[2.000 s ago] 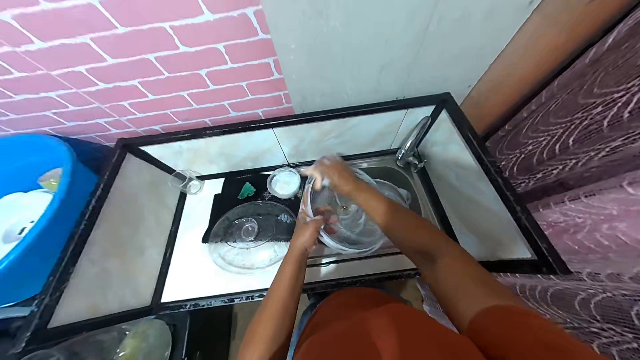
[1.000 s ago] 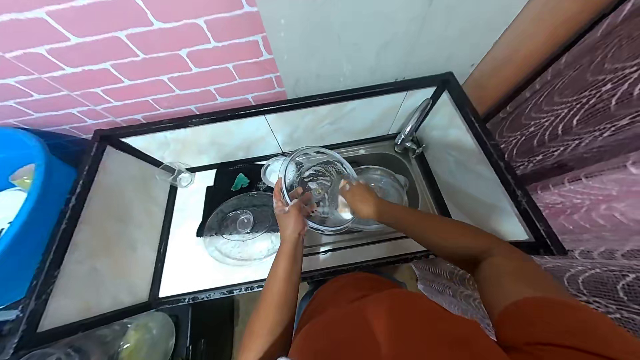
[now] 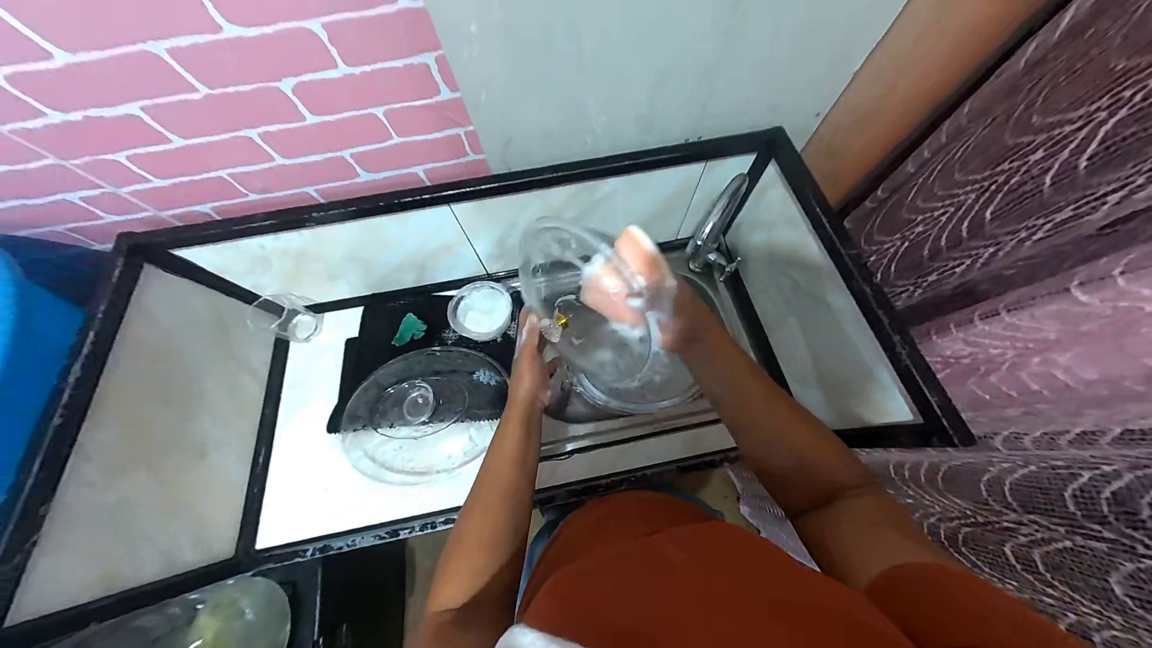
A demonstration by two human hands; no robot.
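Observation:
Over the sink, my left hand (image 3: pixel 534 360) grips the left edge of a clear, round lid or bowl (image 3: pixel 567 261), which is tilted up. At its right side is my right hand (image 3: pixel 643 288), covered in suds and blurred; a pale sponge seems to be in it. Beneath them, another clear bowl (image 3: pixel 639 387) rests in the metal sink (image 3: pixel 576 409). A large clear domed lid (image 3: pixel 423 414) lies on the counter left of my left hand, partly over a black mat (image 3: pixel 360 378). A small round tub with white contents (image 3: pixel 481 311) stands on that mat beside a green scrap (image 3: pixel 409 329).
A chrome faucet (image 3: pixel 718 220) rises at the sink's back right corner. A clear glass (image 3: pixel 301 324) is at the counter's left. Black-framed tiled walls (image 3: pixel 450 193) enclose the counter, and a blue tub (image 3: pixel 36 351) stands beyond at the left.
The clear piece in my left hand has turned from facing upward to a steep tilt. My right hand has moved from inside it to its right side, higher up.

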